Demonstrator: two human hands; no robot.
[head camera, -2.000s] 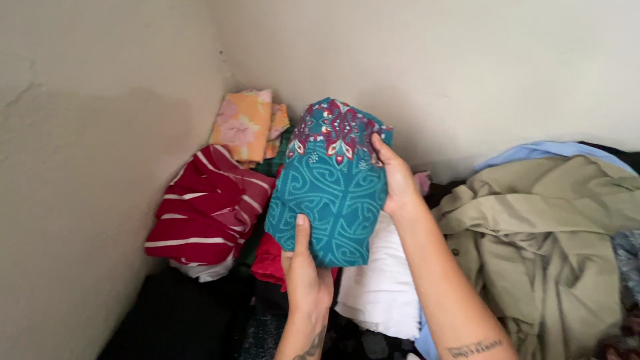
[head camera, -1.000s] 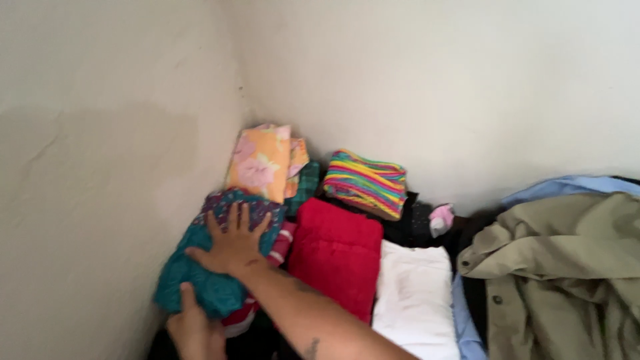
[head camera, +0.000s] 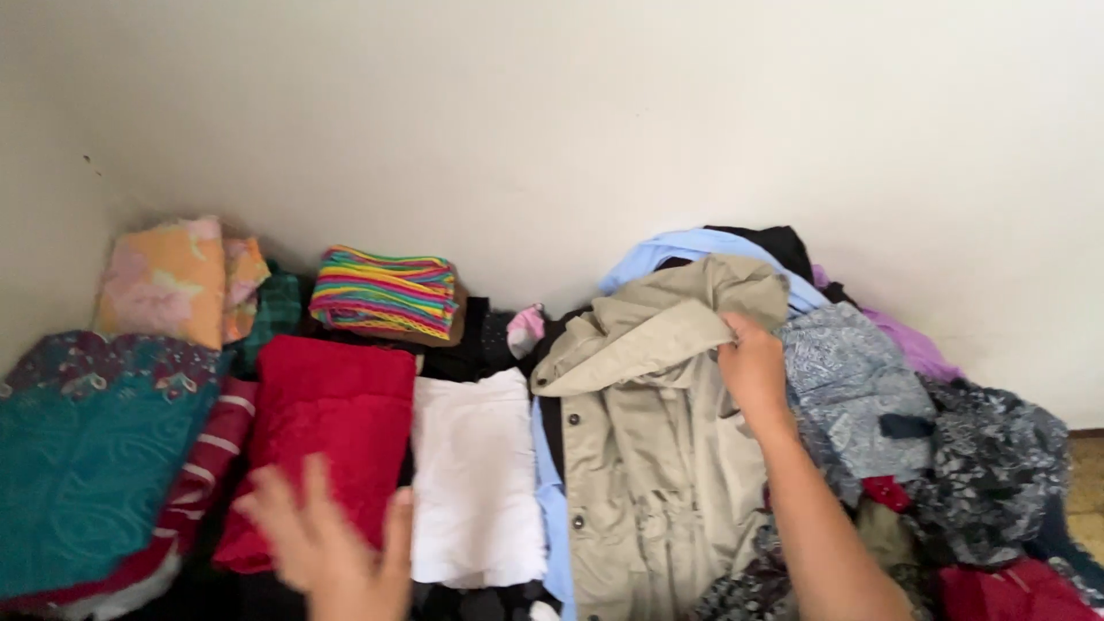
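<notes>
My right hand (head camera: 752, 366) grips the collar of a khaki buttoned garment (head camera: 655, 466), which lies spread over other clothes. My left hand (head camera: 332, 539), blurred, hovers with fingers apart and nothing in it, over the lower part of a folded red cloth (head camera: 336, 405). Right of the red cloth lies a folded white cloth (head camera: 474, 474). At the far left, a folded teal patterned garment (head camera: 95, 466) rests on a maroon, white-striped one (head camera: 207, 457).
Behind stand a folded orange floral cloth (head camera: 164, 276) and a multicoloured striped bundle (head camera: 384, 291) near the wall. Light blue cloth (head camera: 664, 250) shows behind the khaki garment. To the right are heaped grey patterned (head camera: 854, 379) and black-and-grey clothes (head camera: 992, 466).
The teal garment, held up in both hands at first, now lies on the striped one, released. My right hand has moved right and taken the khaki collar. The view has swung right.
</notes>
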